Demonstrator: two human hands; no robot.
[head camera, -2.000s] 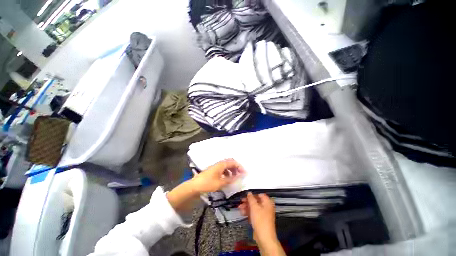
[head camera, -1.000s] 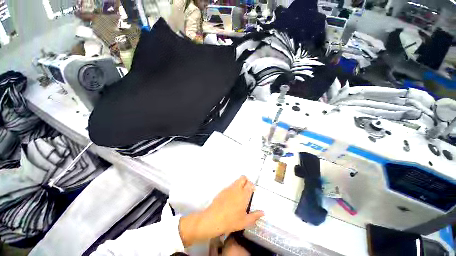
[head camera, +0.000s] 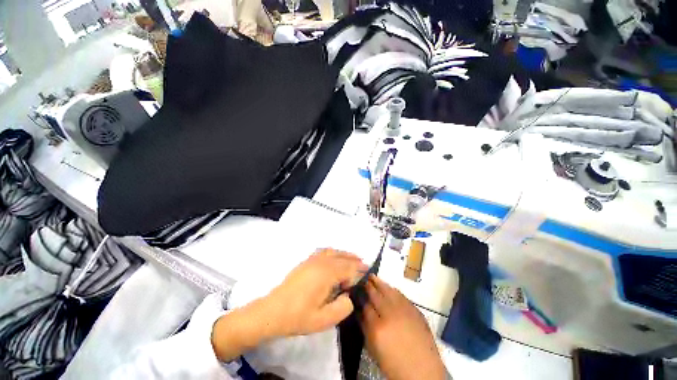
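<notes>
A white panel (head camera: 278, 256) lies on the machine table in front of me, over the table's front edge. A black fabric panel (head camera: 350, 349) shows as a narrow strip at its right edge, below the needle area. My left hand (head camera: 301, 300) lies on the white panel with its fingertips pinching the edge. My right hand (head camera: 401, 330) meets it there and holds the black edge. The presser foot and needle area (head camera: 392, 230) of the sewing machine (head camera: 460, 211) is just beyond my fingertips.
A tall pile with a black top (head camera: 223, 141) stands left of the machine. A tan block (head camera: 415, 260), a dark cloth scrap (head camera: 469, 297) and a pink-handled tool (head camera: 540, 319) lie right of the needle. Tied striped bundles (head camera: 74, 260) are lower left. A flat black object (head camera: 612, 367) is lower right.
The view has turned from the low pale stack to the machine. The white panel now lies on the table. My right hand has come up beside my left, and both grip the fabric edge.
</notes>
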